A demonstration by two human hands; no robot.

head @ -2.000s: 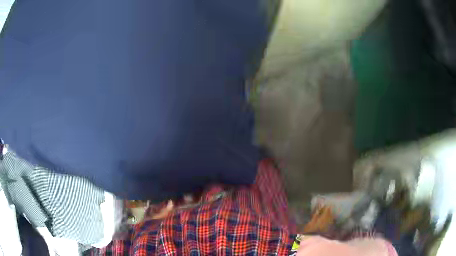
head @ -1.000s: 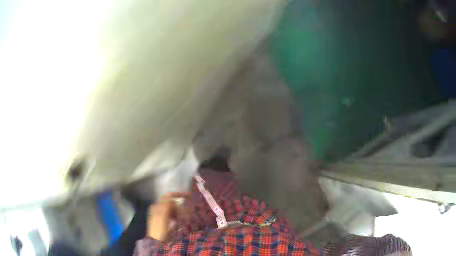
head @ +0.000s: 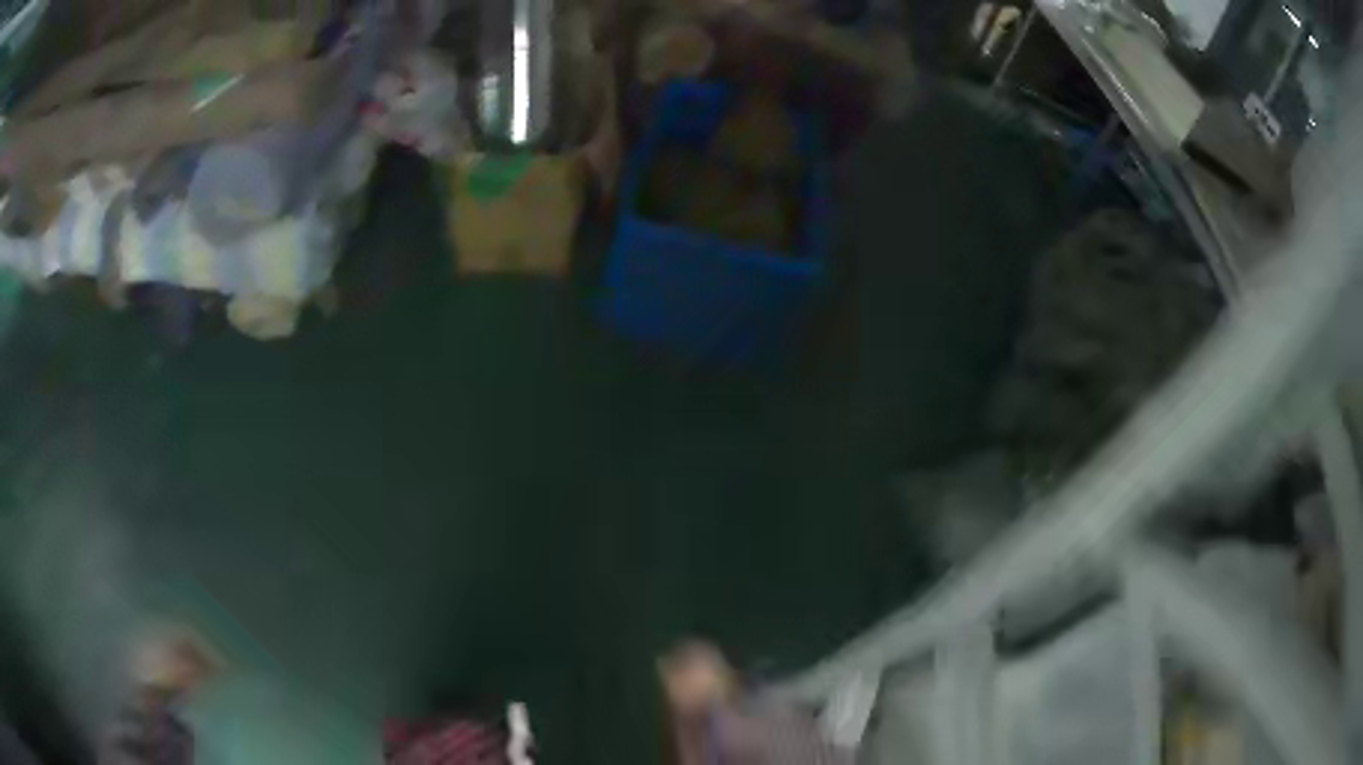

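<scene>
The picture is blurred. My left hand (head: 172, 659) is small and blurred at the bottom left edge, with a dark sleeve below it. My right hand (head: 697, 680) is blurred at the bottom centre, with a purplish sleeve beside it. I cannot make out anything held in either hand, and the fingers are not clear. Ahead on the dark green floor (head: 493, 434) stands a blue crate (head: 710, 299) with brownish contents.
A yellow-brown box (head: 513, 224) stands left of the crate. Fabric rolls (head: 165, 120) and striped fabric (head: 224, 254) lie at the upper left. A dark heap (head: 1106, 314) lies at the right. A pale curved frame (head: 1046, 523) crosses the lower right.
The view has swung from pale surfaces and my checked clothing to green floor with the crate and rolls. Both hands now show low in the picture, apart.
</scene>
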